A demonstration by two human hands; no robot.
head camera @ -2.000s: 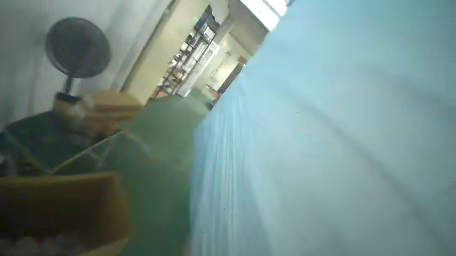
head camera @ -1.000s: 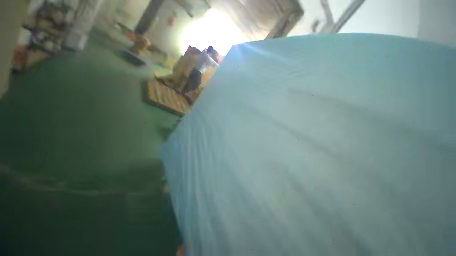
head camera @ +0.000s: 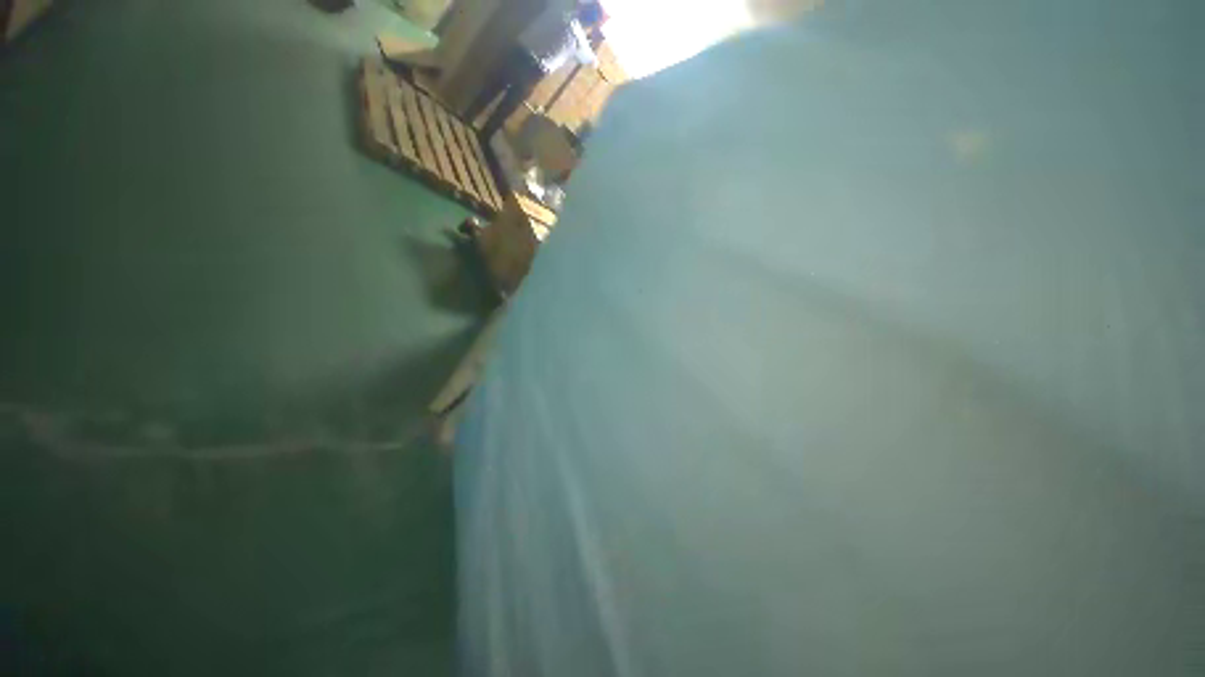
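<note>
A very large pale blue plastic bag (head camera: 846, 397) fills the right and middle of the view, very close to the camera. Its surface is smooth, with long soft folds and finer wrinkles along its lower left edge. What it holds cannot be seen. Neither my left hand nor my right hand is in view.
The green floor (head camera: 225, 265) spreads over the left, crossed by a pale worn line. A slatted wooden pallet (head camera: 430, 135) lies at upper centre-left, with brown cartons (head camera: 509, 245) and mixed items beside it. A bright glare is at the top.
The view has moved on from the table, box and shelves to the floor and pallet. The pallet shows higher and larger, with more cartons beside it. A fingertip-like patch at the bottom edge is gone.
</note>
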